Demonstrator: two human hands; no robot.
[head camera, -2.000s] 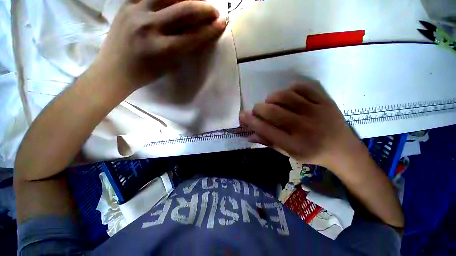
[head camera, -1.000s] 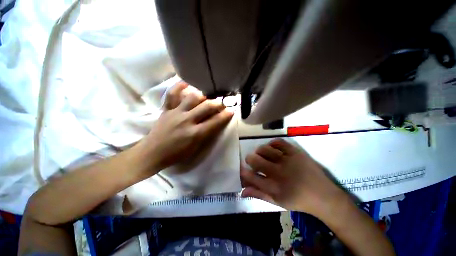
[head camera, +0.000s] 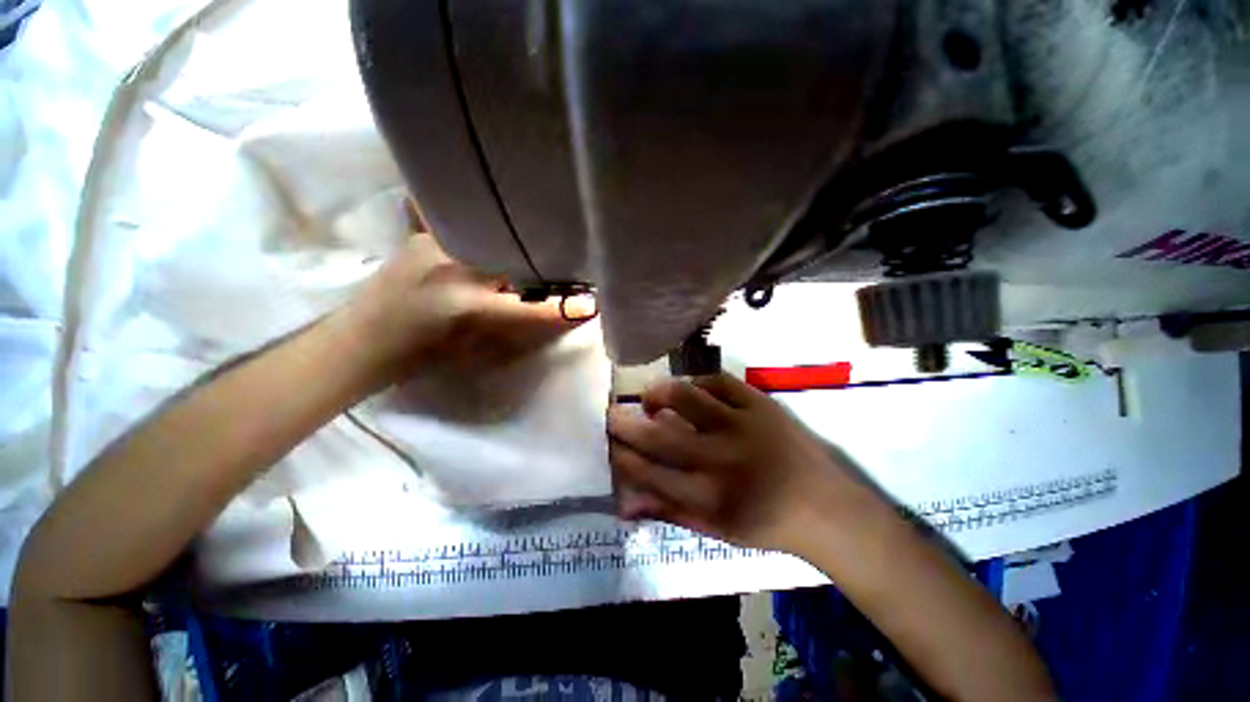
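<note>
The large white garment piece (head camera: 507, 439) lies on the left of the table, with its straight right edge below the sewing machine head (head camera: 713, 165). My left hand (head camera: 446, 309) lies on the cloth beside the needle area, fingertips near a small metal ring; the machine head partly hides it. My right hand (head camera: 713, 460) is at the cloth's right edge with curled fingers, its fingertips at the edge. The needle and presser foot are mostly hidden by the head and glare.
A red tape marker (head camera: 798, 376) and green snips (head camera: 1049, 361) are right of the needle area. A ridged knob (head camera: 932, 310) hangs from the head. The printed ruler (head camera: 1021, 501) runs along the front edge. Blue crates (head camera: 823, 645) stand below.
The view has tilted up, so the machine head now fills the top. The cloth's lower edge has moved up off the ruler, away from me. My right hand has moved up with its edge.
</note>
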